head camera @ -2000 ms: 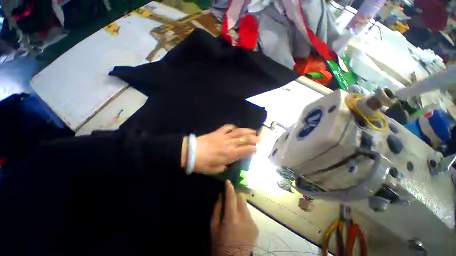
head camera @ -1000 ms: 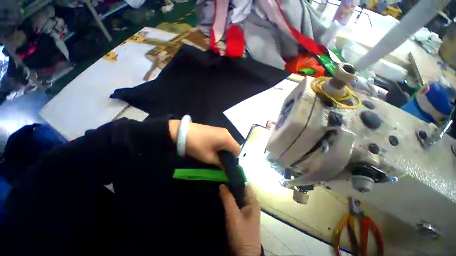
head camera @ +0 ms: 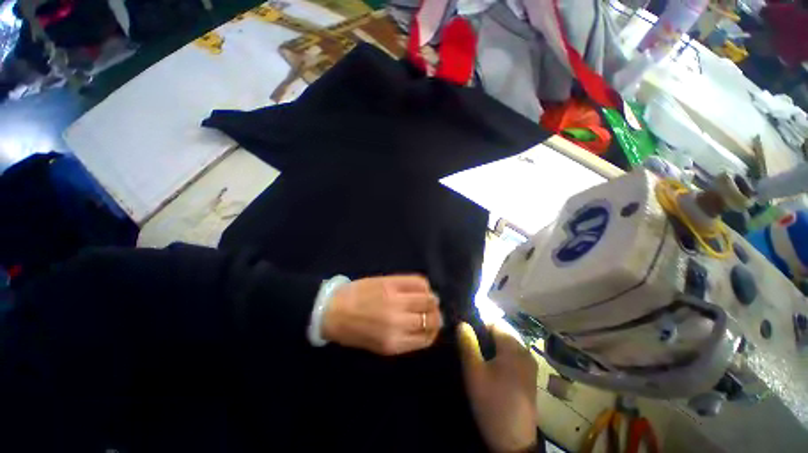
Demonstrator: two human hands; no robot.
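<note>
A black fabric panel [head camera: 354,195] with angled edges lies across the table, its right edge beside the lit needle area of the sewing machine [head camera: 611,265]. My left hand [head camera: 385,314], with a pale bracelet and a ring, has its fingers curled on the black fabric left of the machine head. My right hand [head camera: 501,385] is below the needle area, thumb and fingers pinching a fold of the black fabric. The needle and presser foot are hidden behind the head. No green strip shows on the panel.
Scissors with orange-red and yellow handles [head camera: 620,432] lie on the machine bed, cut off by the bottom edge. Grey and red pieces [head camera: 509,53] heap at the far table edge. Yellow thread [head camera: 695,221] loops on the machine head. A blue and white cone [head camera: 784,243] stands behind it.
The green strip seen a second ago between my hands is out of sight. My left hand has let its raised fold down and moved lower against the fabric. The camera view has shifted.
</note>
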